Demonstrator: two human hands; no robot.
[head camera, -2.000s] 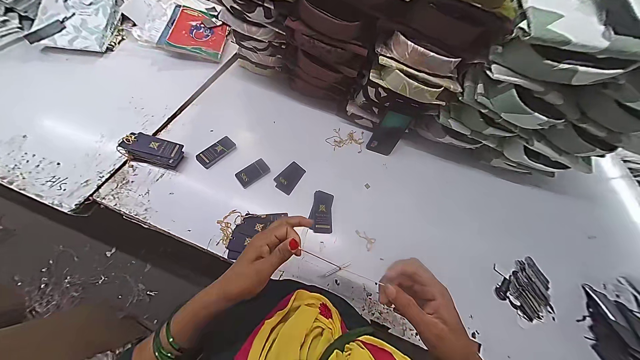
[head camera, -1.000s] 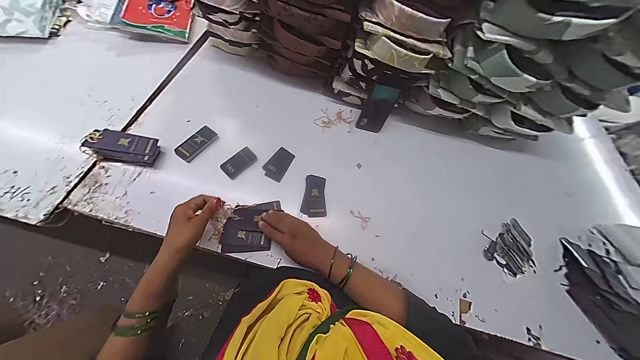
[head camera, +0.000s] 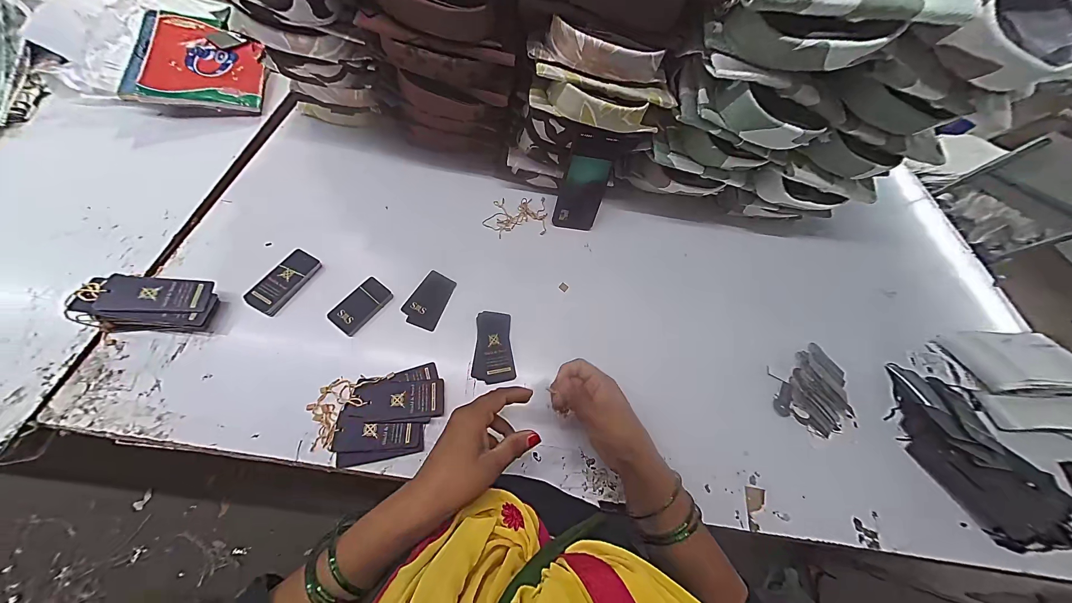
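Note:
My left hand hovers over the front of the white table, thumb and fingers apart, with nothing seen in it. To its right my right hand is curled and slightly blurred; a bit of tan string seems to show at its fingertips, though the blur hides the detail. Just left of my left hand lie overlapping black hang tags with tan strings. A small stack of black tags lies beyond my hands. More tags lie in small stacks farther left, and a strung bundle sits at the table seam.
Stacked camouflage and brown fabric caps line the back. A dark phone leans there beside loose tan strings. Dark strips and folded dark fabric lie at the right. A red printed packet is at the back left.
Both hands have left the strung tags where they were a second ago and moved right. Two seconds ago they held a thin string stretched between them.

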